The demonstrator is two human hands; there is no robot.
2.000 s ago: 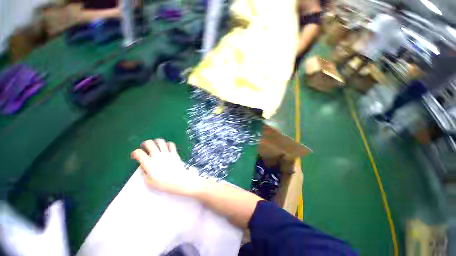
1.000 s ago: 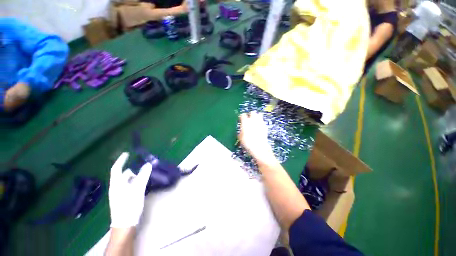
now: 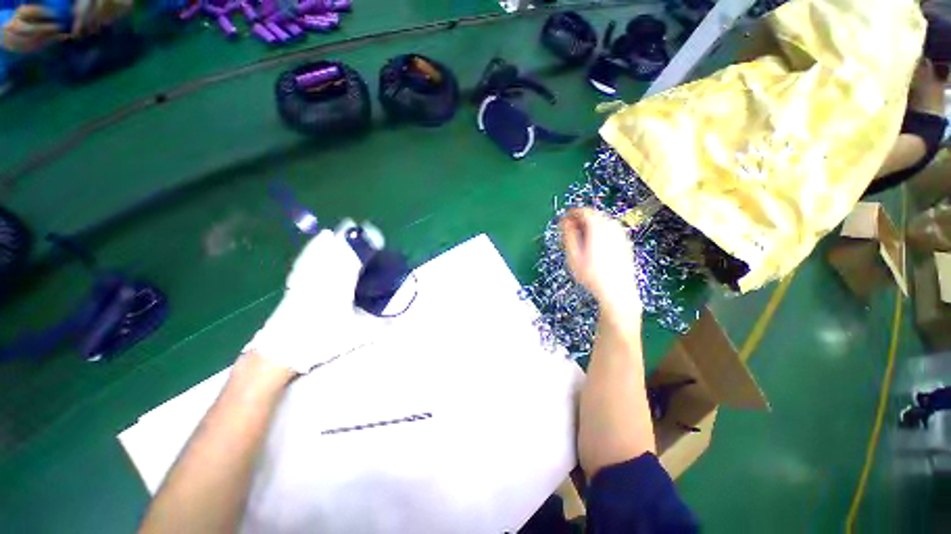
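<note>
My left hand (image 3: pixel 323 297), in a white glove, is closed around a dark plastic stand part (image 3: pixel 383 280) above the upper edge of the white work mat (image 3: pixel 459 459). The part's rounded base shows at the right of the glove. My right hand (image 3: pixel 600 256) is bare and lies over the pile of wire clips (image 3: pixel 662 266). Its fingers are curled, and I cannot tell whether they hold a clip. A short dark printed line lies across the mat.
A yellow woven sack (image 3: pixel 772 146) covers the pile's far side. Fan housings (image 3: pixel 323 97) and another stand part (image 3: pixel 508 125) lie beyond. Purple cells (image 3: pixel 273 19) are at the top left. A cardboard box (image 3: pixel 688 417) is below the table's right edge. Another person's arm (image 3: pixel 907 146) is far right.
My gloved left hand has gone from beside the dark part to gripping it. My right hand stays at the clip pile, its fingers now curled. The view has shifted.
</note>
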